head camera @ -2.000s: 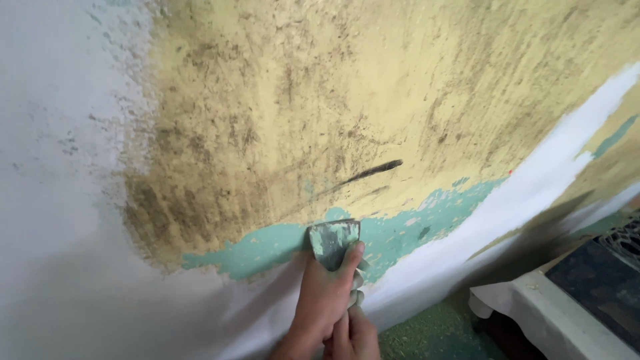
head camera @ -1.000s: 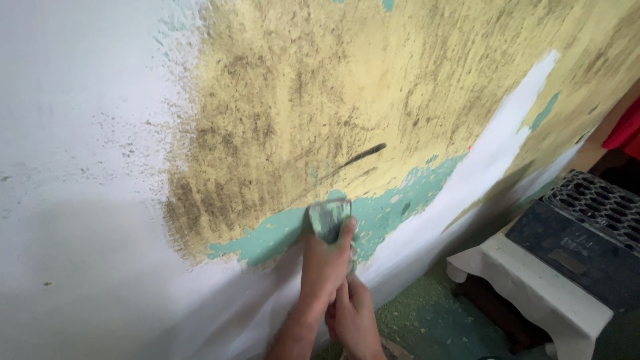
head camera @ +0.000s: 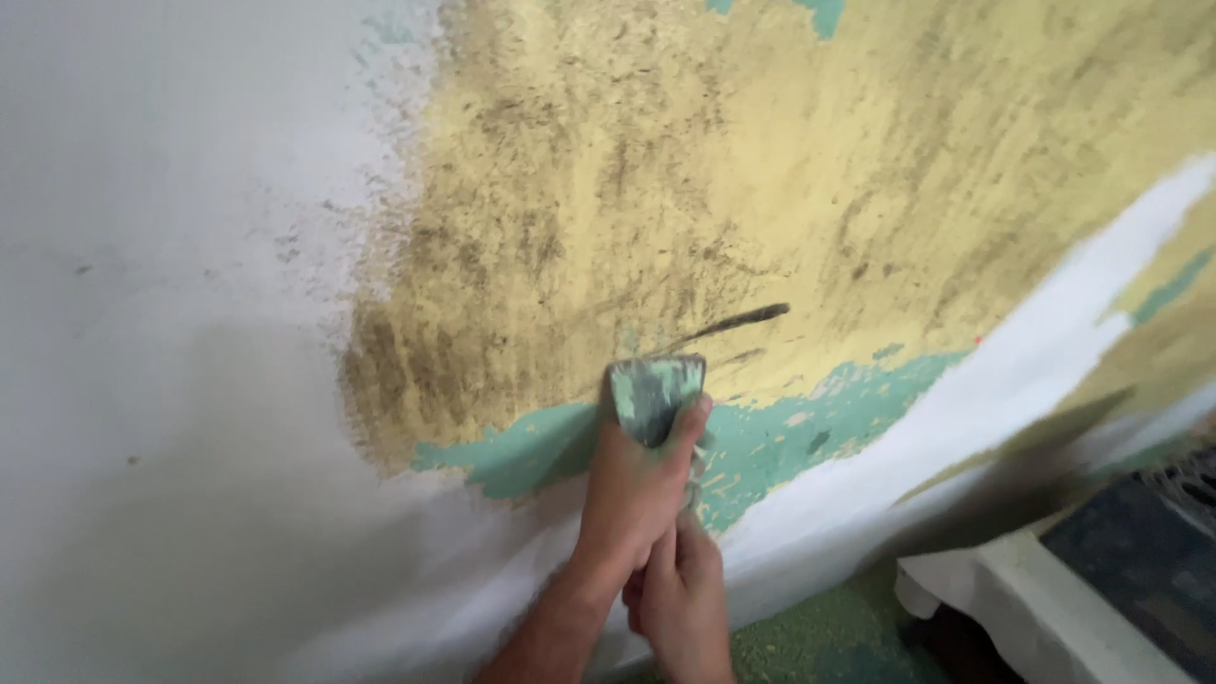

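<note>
A paint scraper (head camera: 655,391) with a paint-smeared metal blade lies against the wall, its edge on yellow paint just above a green strip (head camera: 788,437). My left hand (head camera: 635,489) grips it close behind the blade, thumb along the right side. Below it, my right hand (head camera: 679,579) is closed around the lower part of the scraper, whose handle is mostly hidden by both hands. Just above and right of the blade, a dark streak (head camera: 750,317) slants across the yellow, dark-stained wall surface (head camera: 589,190).
White wall (head camera: 161,380) borders the yellow area on the left, and a white band (head camera: 950,399) slants across the right. At lower right, a white-covered piece of furniture (head camera: 1035,589) holds a dark object (head camera: 1140,560). Green floor (head camera: 807,627) with scattered flakes shows beneath.
Both hands and the scraper have moved up the wall, bringing the blade edge closer to the dark streak. The view has shifted somewhat.
</note>
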